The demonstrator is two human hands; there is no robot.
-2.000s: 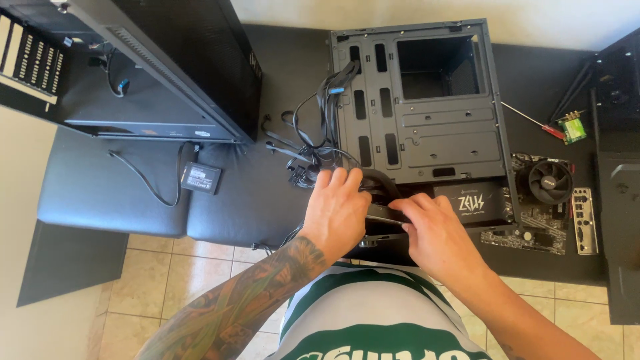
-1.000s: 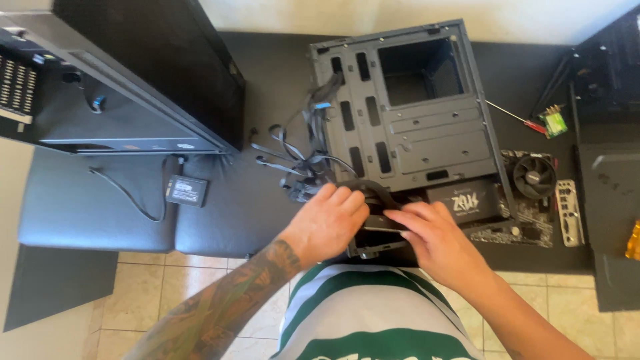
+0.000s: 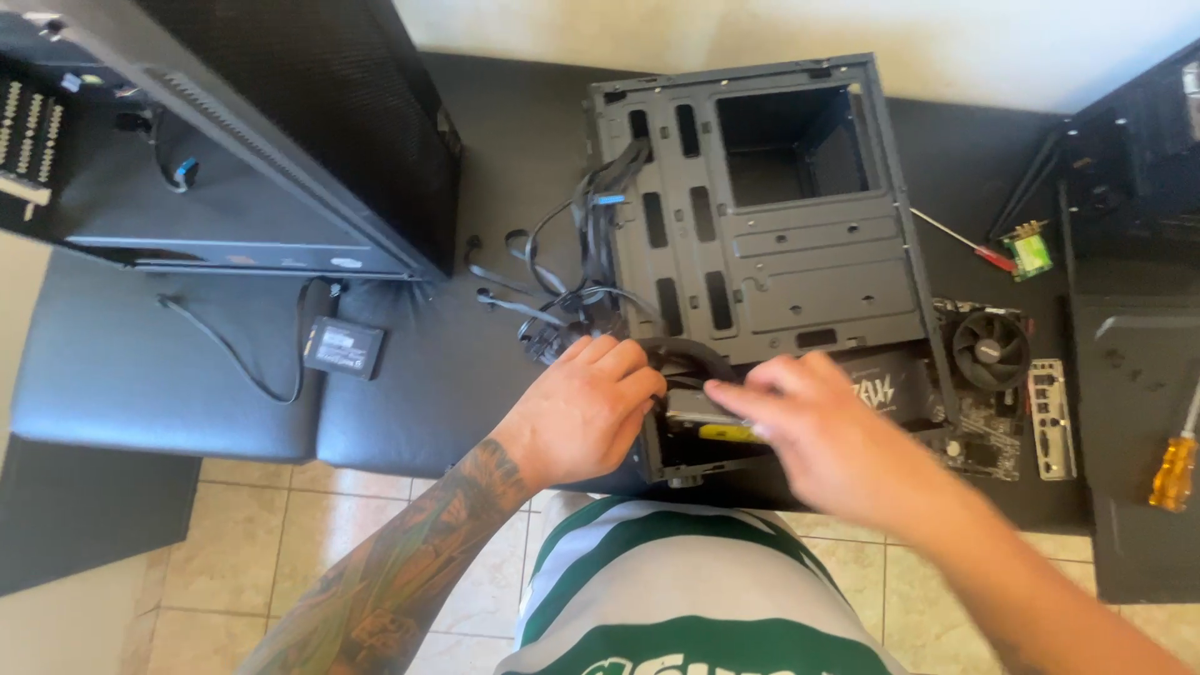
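An open black computer case (image 3: 825, 272) lies on its side in front of me. My left hand (image 3: 586, 408) has its fingers curled around black cables at the case's near left part. The index finger of my right hand (image 3: 797, 412) reaches over a metal-cased drive (image 3: 698, 407) in the lower bay, touching or just above it; the contact is blurred. A yellow label (image 3: 729, 433) shows below the drive. Thick black cables (image 3: 689, 354) arch between my hands. The power supply (image 3: 877, 389) sits right of them, partly behind my right hand. More bundled cables (image 3: 591, 300) spill over the case's left edge.
A second black case (image 3: 309, 122) stands at left, near a small solid-state drive (image 3: 343, 348) with a cable. At right lie a red-handled screwdriver (image 3: 996, 259), a green card (image 3: 1029, 253), a motherboard with fan (image 3: 986, 351), an I/O shield (image 3: 1052, 417) and a yellow-handled screwdriver (image 3: 1174, 473) on a dark panel.
My right hand has shifted, its index finger now extended over the drive. The drive and yellow label between my hands show more plainly. My left hand stays at the cables.
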